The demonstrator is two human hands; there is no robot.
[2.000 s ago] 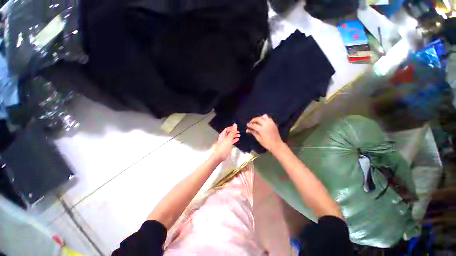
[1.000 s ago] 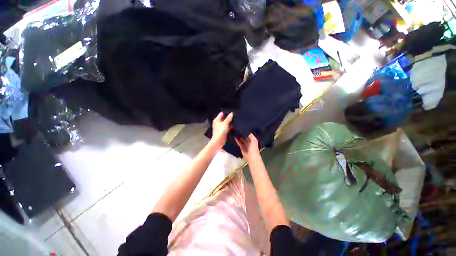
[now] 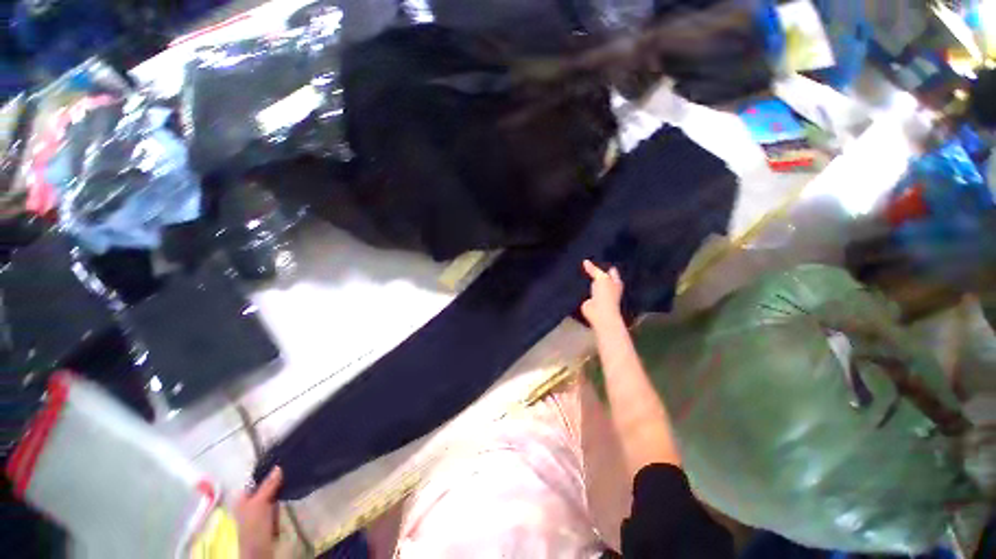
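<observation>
A dark navy garment lies stretched as a long strip along the table's front edge, from lower left to the folded-over garment pile at right. My left hand is at the strip's lower left end, low in the picture and partly cut off; its fingers are on the cloth end. My right hand is at the strip's right part, one finger extended, touching or just over the cloth; it holds nothing that I can see.
A whitish stack of poly bags with red edges lies at lower left. Shiny dark packs lie at left. A big black garment heap is behind. A green sack stands at right.
The navy garment, before folded at the pile, is now drawn out to the left. My left hand has moved far left with its end. The view has shifted left.
</observation>
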